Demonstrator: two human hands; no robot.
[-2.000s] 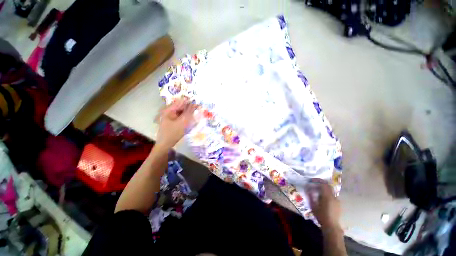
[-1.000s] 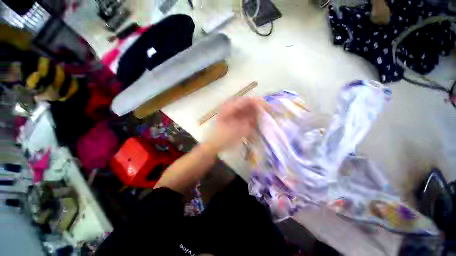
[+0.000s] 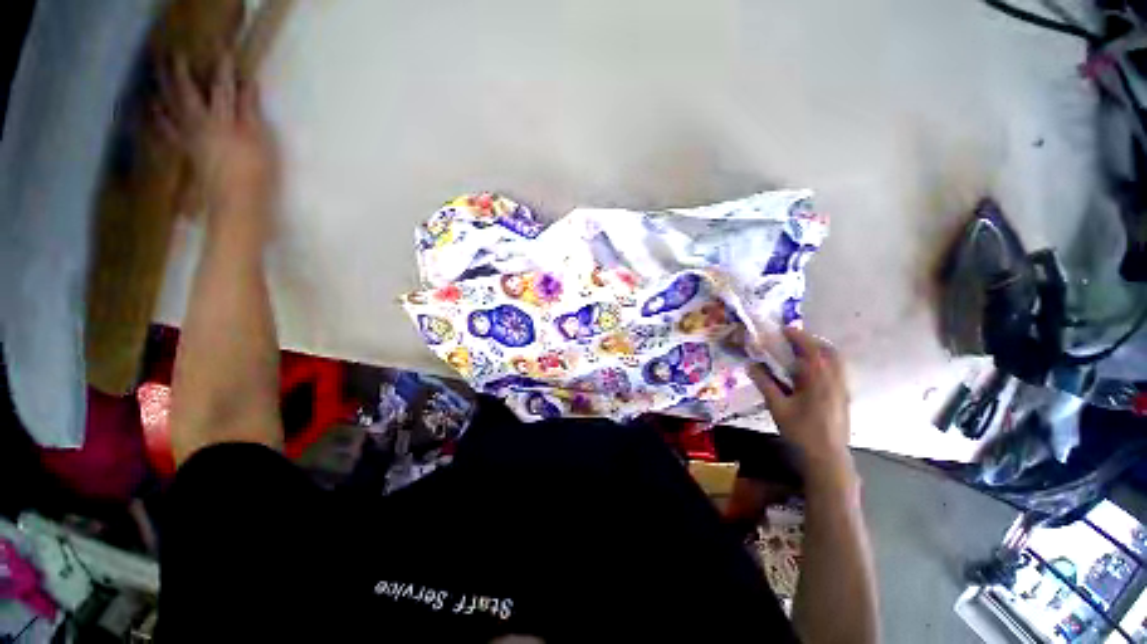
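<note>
The nesting-doll print piece (image 3: 541,325) lies bunched at the table's front edge, doll side mostly up, with a pale underside showing at its upper right. My right hand (image 3: 808,393) pinches a fold at its right end. My left hand (image 3: 224,132) is blurred, away from the cloth at upper left, over the brown long board. A narrow brown strip, likely the wooden ruler (image 3: 267,32), runs from the top edge to its fingertips. I cannot tell whether the hand grips it.
The brown board (image 3: 123,283) and a pale padded roll (image 3: 44,239) stand at the left end of the table (image 3: 604,101). A dark iron (image 3: 987,283), cords and scissors (image 3: 979,405) are at right. A red crate (image 3: 315,400) is below the table edge.
The doll cloth has gone from spread out to bunched, with its printed side now mostly showing. My left hand has let go of it and moved to the upper left. The view has shifted.
</note>
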